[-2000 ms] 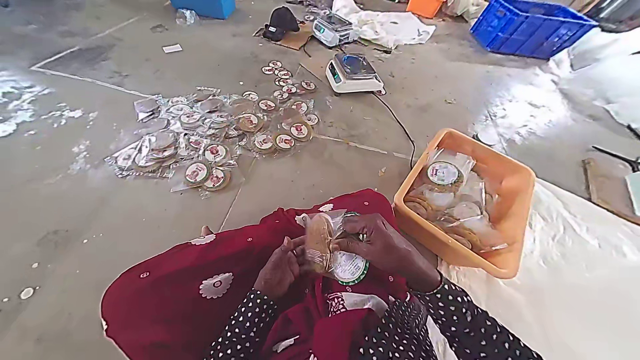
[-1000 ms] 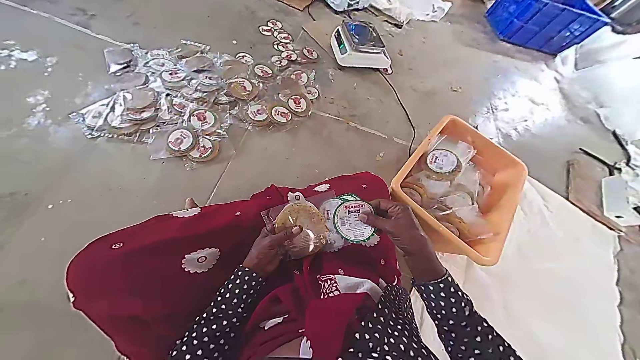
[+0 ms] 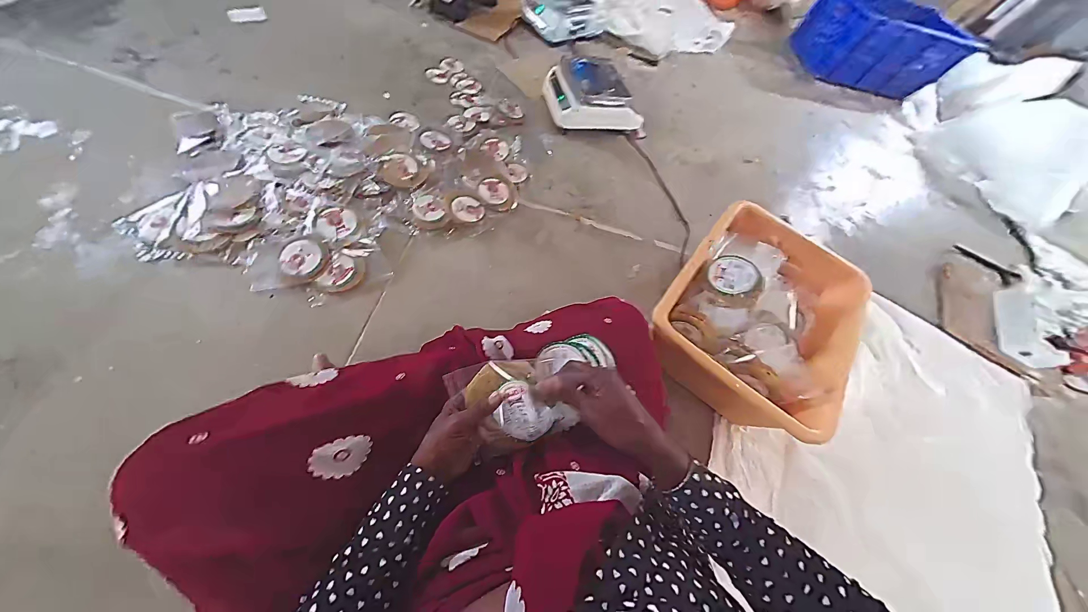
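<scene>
Over my lap, my left hand (image 3: pixel 455 429) grips a clear plastic packet (image 3: pixel 483 384) of flat round tan food pieces. My right hand (image 3: pixel 599 404) pinches at round white printed labels at the packet's right side; one label (image 3: pixel 520 411) lies over the packet, and green-rimmed ones (image 3: pixel 586 350) show just above my right fingers. Whether the labels are inside or on top of the plastic, I cannot tell. To the right, an orange plastic crate (image 3: pixel 829 357) holds several similar packets, one with a green-rimmed label (image 3: pixel 733 274) facing up.
A heap of labelled clear packets (image 3: pixel 297 195) spreads over the concrete floor ahead to the left. A digital weighing scale (image 3: pixel 591 95) with a cable stands beyond, near a second scale (image 3: pixel 561 19). A blue crate (image 3: pixel 875 47) is at the back right. White sheeting (image 3: pixel 892 476) lies beneath the orange crate.
A white label now lies over the packet in my left hand, where the tan pieces showed bare a second ago. My right hand has moved in closer to my left.
</scene>
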